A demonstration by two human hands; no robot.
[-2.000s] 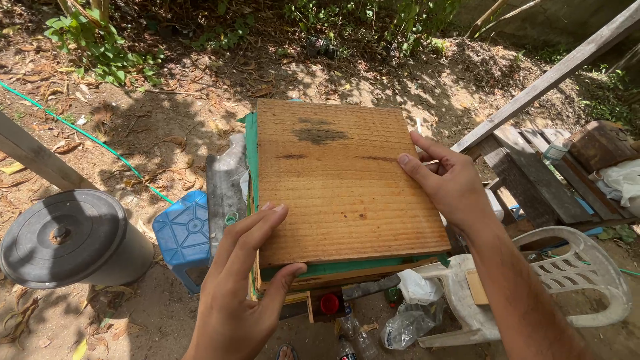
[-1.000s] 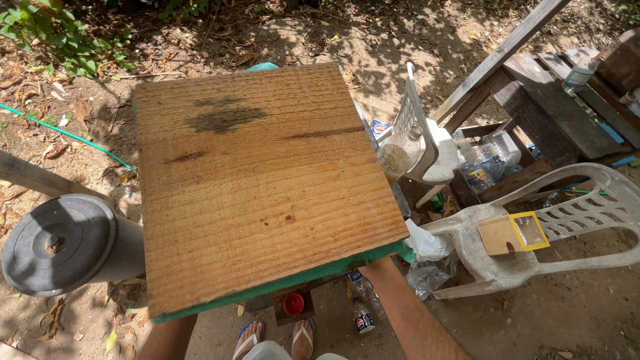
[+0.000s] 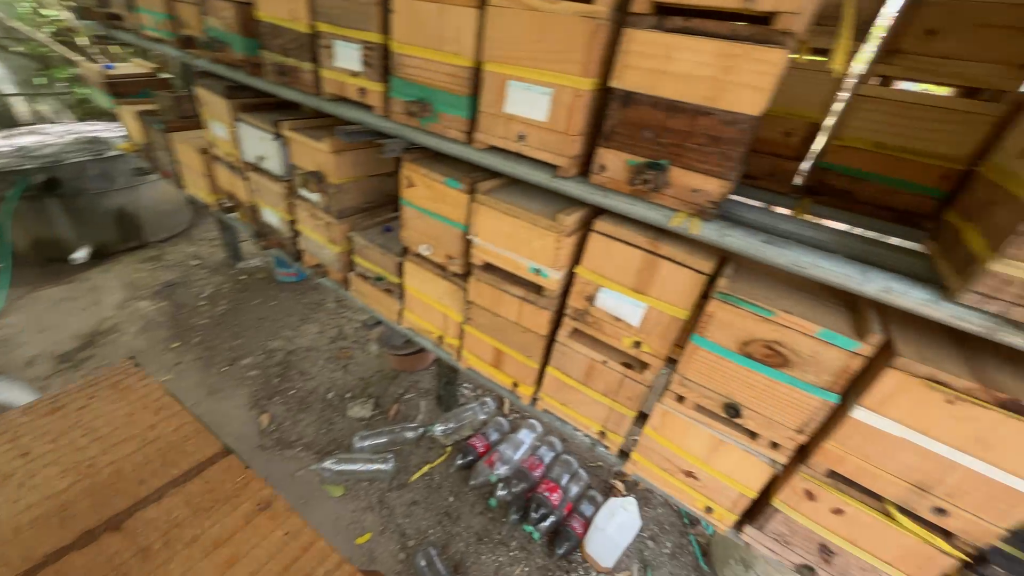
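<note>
Neither of my hands shows in the head view now. At the lower left a flat wooden surface (image 3: 120, 480), made of boards with a dark seam across it, fills the corner; what bears it is hidden. Ahead, many wooden hive boxes (image 3: 536, 104) stand in rows on a long metal shelf beam (image 3: 496, 168), banded with yellow and green tape. More wooden boxes (image 3: 636, 292) are stacked in a lower row beneath the beam. Some bear white labels. The picture is partly blurred.
Several plastic bottles (image 3: 552, 488) lie on the dirt ground beside a white plastic jug (image 3: 612, 532). Clear bottles (image 3: 388, 436) lie further left. A brown pot (image 3: 408, 352) sits under the lower row's edge. A large round grey tank (image 3: 92, 192) stands at the far left.
The view has swung from the yard with the plastic chair to the rows of boxes. Both hands, seen holding the green-edged wooden board earlier, have left the view.
</note>
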